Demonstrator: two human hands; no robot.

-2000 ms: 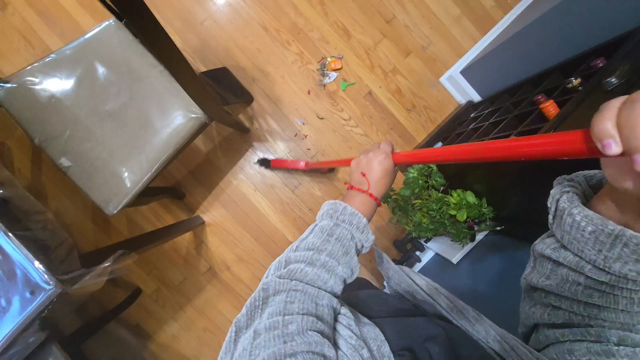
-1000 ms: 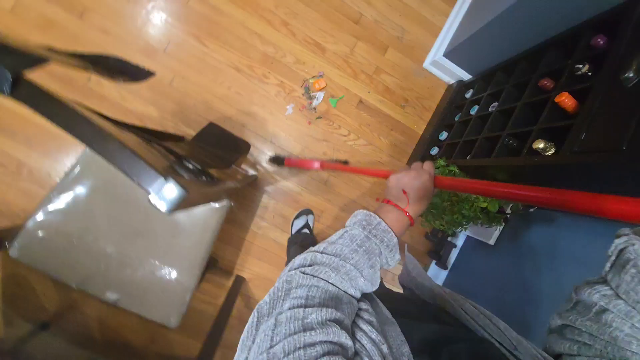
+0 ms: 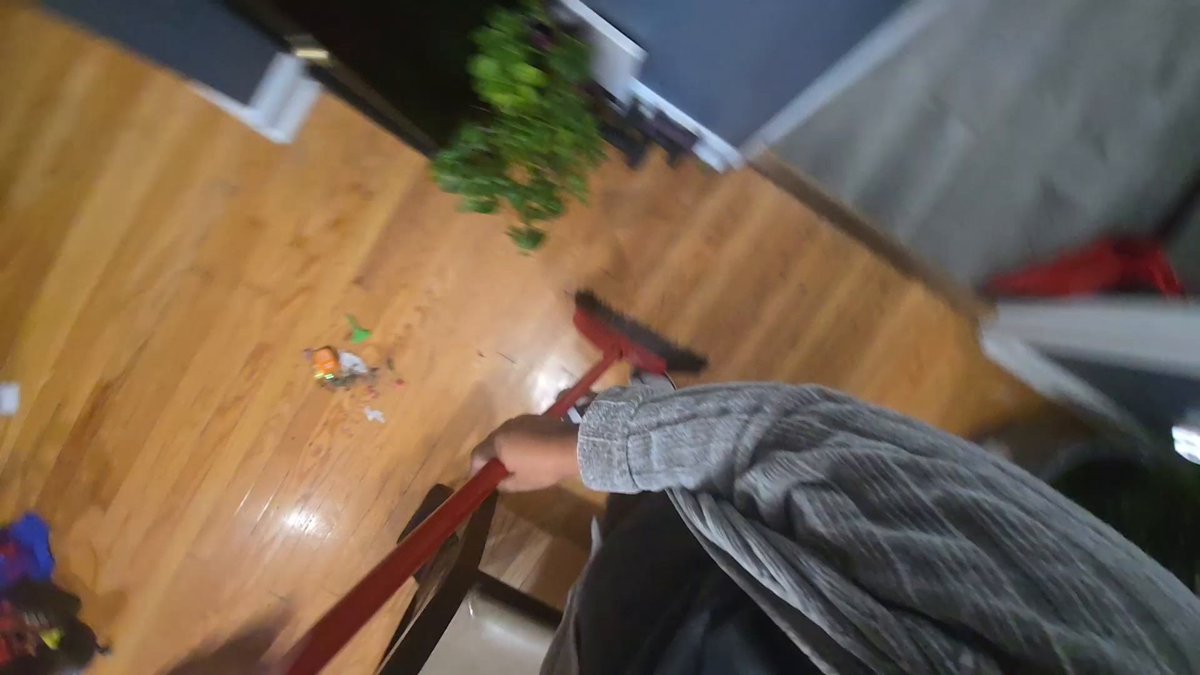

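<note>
My right hand (image 3: 530, 455), in a grey ribbed sleeve, grips the lower part of a red broom handle (image 3: 412, 553). At the bottom edge, strongly blurred, my left hand (image 3: 234, 649) is around the handle's upper part. The broom head (image 3: 623, 333), red with dark bristles, is at the wooden floor, above and right of my right hand. Left of it lies a small pile of debris (image 3: 342, 366) with an orange piece and white scraps. A green scrap (image 3: 357, 329) lies just above the pile and a white scrap (image 3: 373, 414) just below.
A leafy green plant (image 3: 525, 122) overhangs the floor beside a dark cabinet (image 3: 394, 56). A chair with a light seat (image 3: 497, 628) is close below my right hand. Blue and red items (image 3: 33, 581) lie at lower left. A wooden threshold (image 3: 862, 230) borders grey flooring at right.
The view has turned strongly. My left hand, with a red bracelet, was lower on the handle; now my right hand holds that part. The broom head has moved to the plant's side of the debris.
</note>
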